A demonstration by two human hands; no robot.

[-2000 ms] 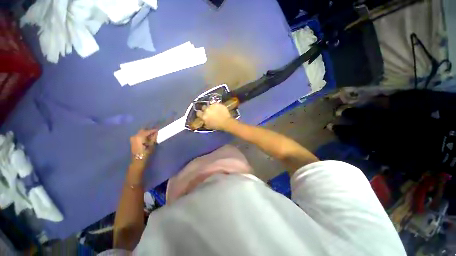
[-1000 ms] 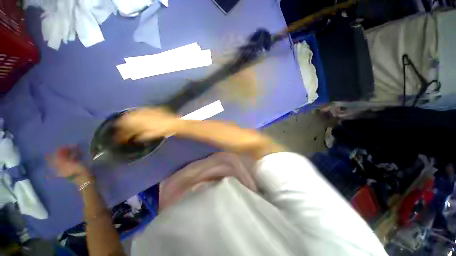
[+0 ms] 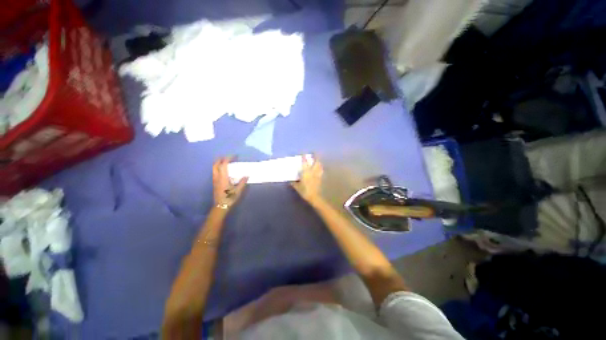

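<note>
A short pile of folded white strips (image 3: 269,170) lies on the blue-purple table cover (image 3: 266,232). My left hand (image 3: 227,184) is closed on its left end and my right hand (image 3: 309,178) on its right end. Both hands are bare. The steam iron (image 3: 382,208) stands at the right, away from my hands, with its tip to the left and its dark hose running off right. A small light blue scrap (image 3: 263,135) lies just beyond the strips.
A large heap of loose white pieces (image 3: 226,73) lies at the far side. A red plastic basket (image 3: 83,99) is at far left, a tangled white bundle (image 3: 36,232) at left. A dark brown pad (image 3: 362,63) and a black phone (image 3: 359,106) are at far right.
The iron has moved right and my right hand has let go of it. Both hands now hold the ends of the white pile. The view has shifted toward the table's far side.
</note>
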